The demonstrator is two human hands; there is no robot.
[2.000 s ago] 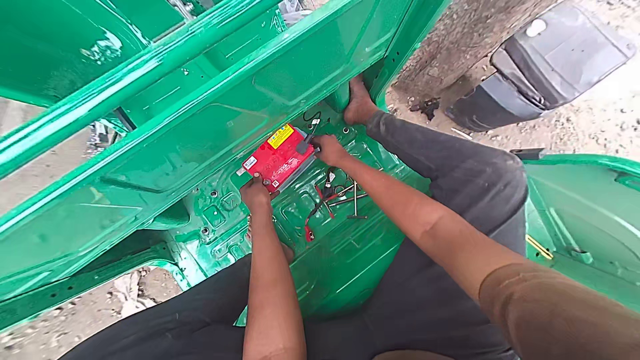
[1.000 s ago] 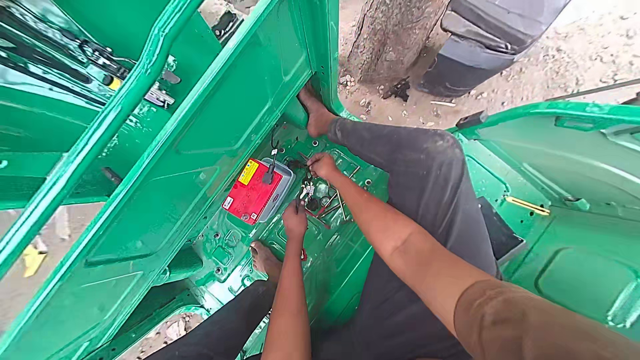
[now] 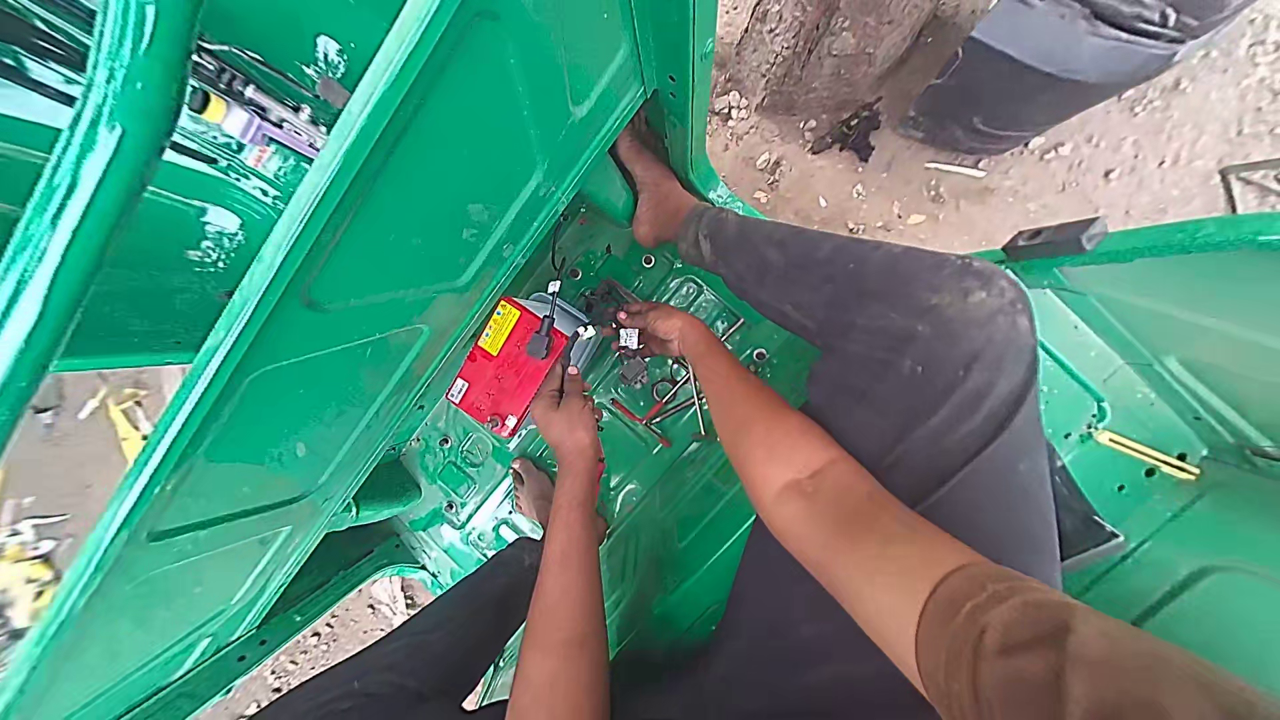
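A battery with a red top [image 3: 500, 385], a yellow label and a grey side rests on the green metal floor between my feet. My left hand [image 3: 568, 410] is at its right edge, fingers closed around a thin black cable. Just right of the battery, my right hand [image 3: 655, 328] grips a dark wiring piece with a white tag [image 3: 628, 338]. A black cable with a dark connector [image 3: 540, 342] lies over the battery top. Below my right hand, a grey connector [image 3: 634, 373] lies near several metal hand tools [image 3: 695, 400] and red-and-black leads [image 3: 640, 420].
A green sheet-metal panel [image 3: 400, 220] rises on the left, with a green tube [image 3: 110, 200] beyond it. My bare foot [image 3: 655, 195] is braced at the panel's far end. At the right are a yellow slotted strip [image 3: 1145, 455] and a green side wall [image 3: 1180, 250].
Two seconds ago both hands held the battery's ends. My hands have since left them for the wiring at its right side, and the battery sits turned. The view has shifted.
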